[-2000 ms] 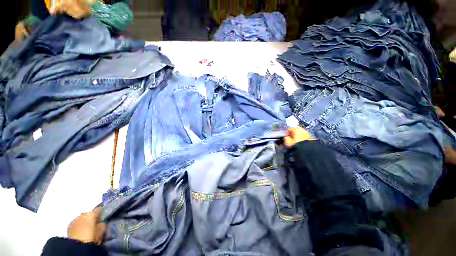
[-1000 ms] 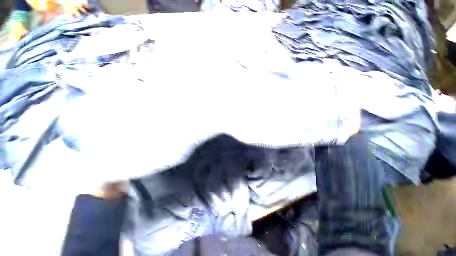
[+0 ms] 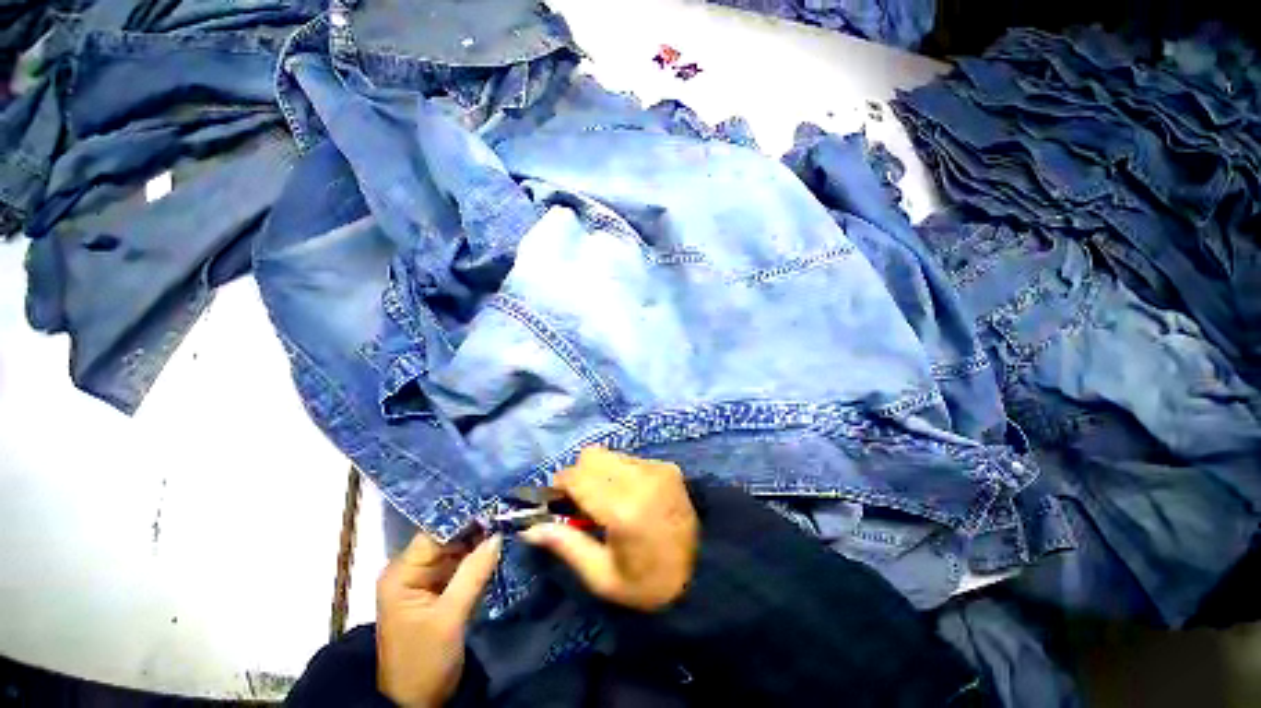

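Observation:
A blue denim garment [image 3: 719, 318] with faded patches and stitched seams is spread nearest the body. My left hand [image 3: 436, 609] pinches the garment's edge between thumb and fingers at the lower left of it. My right hand [image 3: 622, 533] holds small red-handled snips [image 3: 530, 517], their dark blades pointing left at the pinched edge beside my left fingertips. Most of the snips' handle is hidden in my right palm. I cannot tell whether a thread lies between the blades.
A grey-blue denim heap [image 3: 152, 166] lies at the left. A dark stack of ruffled garments [image 3: 1106, 166] stands at the far right, with a lighter garment [image 3: 1148, 387] below it. Small red bits [image 3: 676, 61] lie on the white table [image 3: 152, 526].
The garment's position and spread have changed, and its blue faded face now shows. Both hands have come together at its lower left edge, and the snips now show in my right hand.

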